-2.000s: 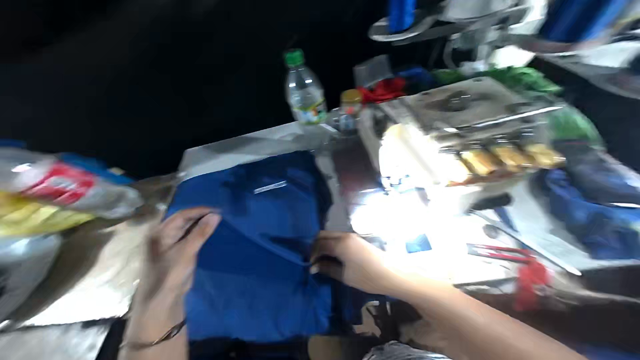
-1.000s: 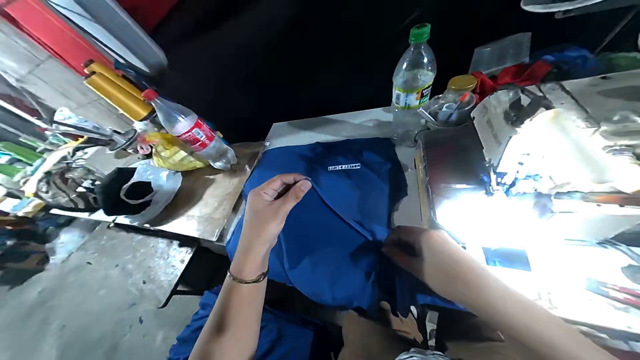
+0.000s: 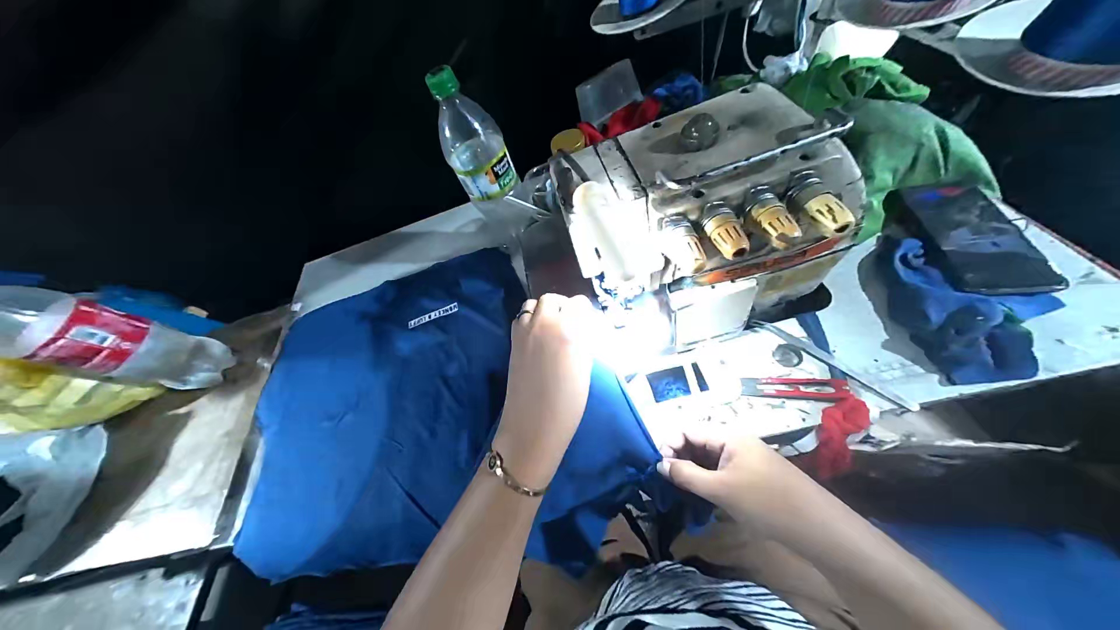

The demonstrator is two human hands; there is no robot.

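Note:
A blue fabric garment piece (image 3: pixel 376 411) with a small white label lies spread on the work table, left of an overlock sewing machine (image 3: pixel 726 192). My left hand (image 3: pixel 556 350), wearing a ring and a bracelet, rests on the cloth beside the brightly lit needle area, fingers bent over; glare hides the fingertips. My right hand (image 3: pixel 709 464) pinches the near right edge of the cloth between thumb and fingers, below the machine. Part of the cloth hangs off the table's front edge over the lap.
Red-handled tweezers (image 3: pixel 796 388) and a red scrap (image 3: pixel 843 430) lie right of the needle area. A phone (image 3: pixel 980 236) rests on blue cloth. A plastic bottle with a green cap (image 3: pixel 477 144) stands behind; a red-labelled bottle (image 3: pixel 105 341) lies at left.
Both hands have moved right, from the middle of the blue cloth to its right part beside the machine. The cloth's right edge now reaches the needle area. The view has swung right.

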